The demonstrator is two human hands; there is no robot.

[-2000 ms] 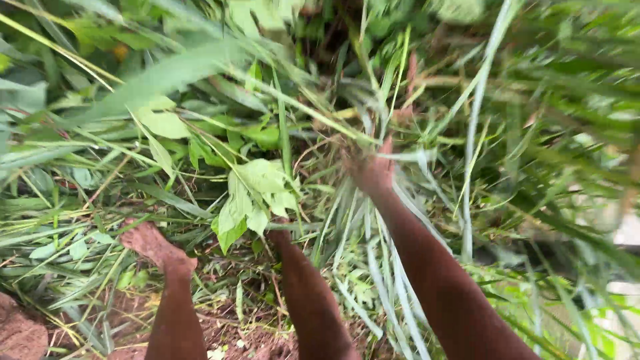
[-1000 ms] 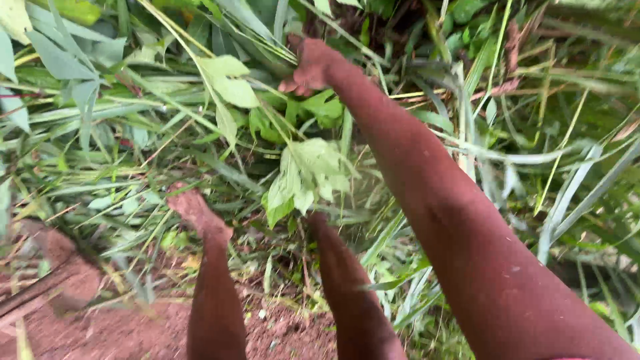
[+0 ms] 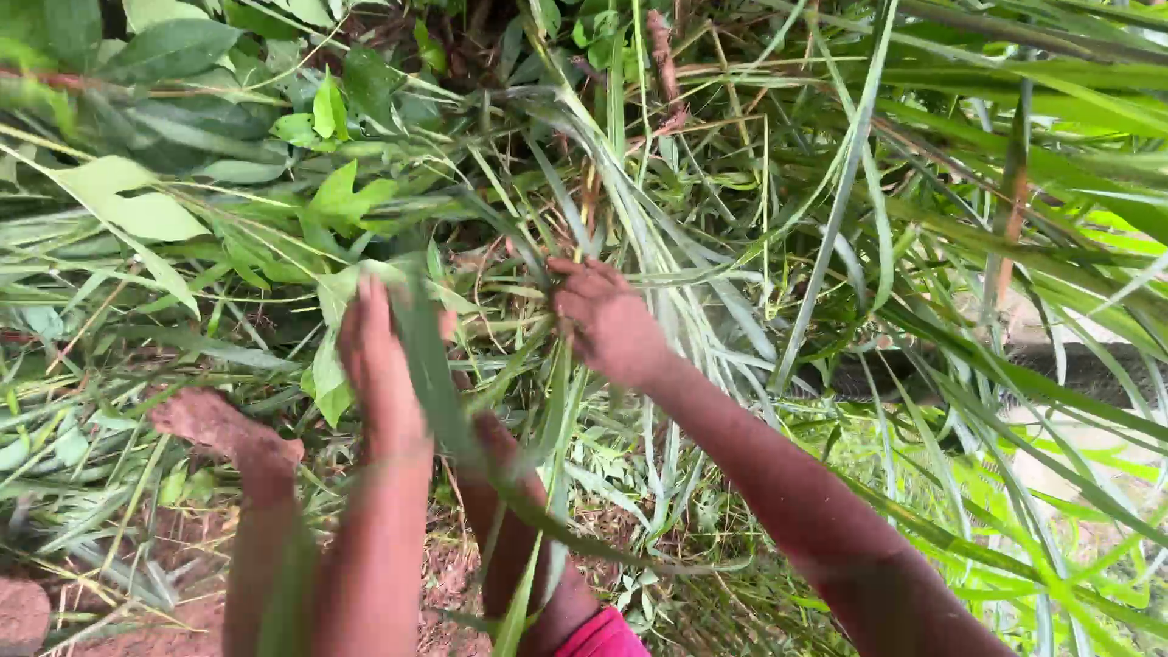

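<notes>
My right hand [image 3: 610, 319] is closed around a bunch of long grass blades [image 3: 557, 392] near the middle of the view. To its left, my left hand [image 3: 379, 351] is raised beside a lobed green leaf [image 3: 333, 365]; a blurred grass blade crosses in front and hides part of its fingers, so its grip is unclear. More long, pale grass blades [image 3: 680, 265] fan out behind and to the right of my right hand.
A bare, muddy foot [image 3: 224, 429] stands on the flattened grass at left. Reddish soil [image 3: 178, 593] shows at the lower left. Tall grass [image 3: 1058, 119] leans in from the right, and a brown stick [image 3: 664, 68] lies near the top. Broad leaves [image 3: 173, 50] fill the upper left.
My left hand has come into view from below. My right hand, at the upper leaves a second ago, is now lower and holds grass blades.
</notes>
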